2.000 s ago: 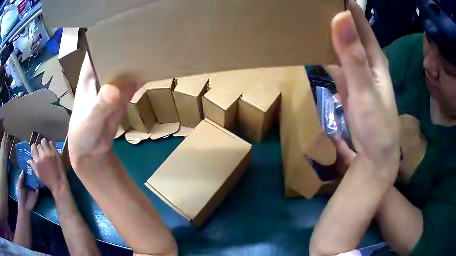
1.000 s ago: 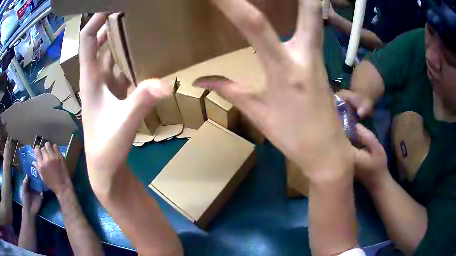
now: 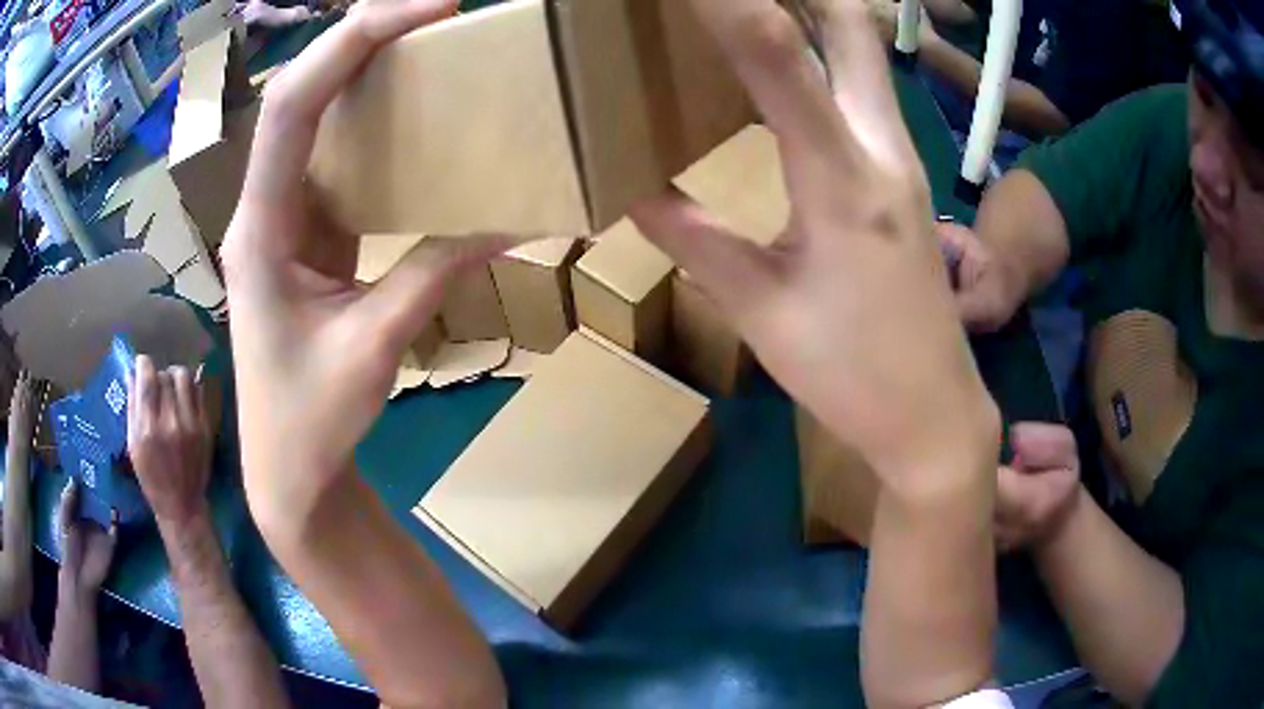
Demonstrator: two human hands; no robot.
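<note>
A plain brown mailer box (image 3: 451, 132) is held up at the top of the view, between my two hands, partly cut off by the upper edge. My left hand (image 3: 312, 298) grips its left end, thumb underneath and fingers around the side. My right hand (image 3: 832, 263) is at its right side, thumb at the lower edge and fingers spread behind and over it. A vertical edge of the box faces me. A closed mailer box (image 3: 568, 478) lies below on the dark green table.
A row of brown boxes (image 3: 624, 284) stands behind the closed box. Another box (image 3: 832, 478) stands behind my right wrist. A left neighbour's hands hold a blue printed packet (image 3: 94, 432) by an open box. A person in green (image 3: 1109, 180) sits at right. A white post (image 3: 993, 90) rises behind.
The held box has turned, so a narrower face and a vertical edge now show. My right thumb has closed in to its edge. The left neighbour's blue packet is raised; the right neighbour's hands have moved apart.
</note>
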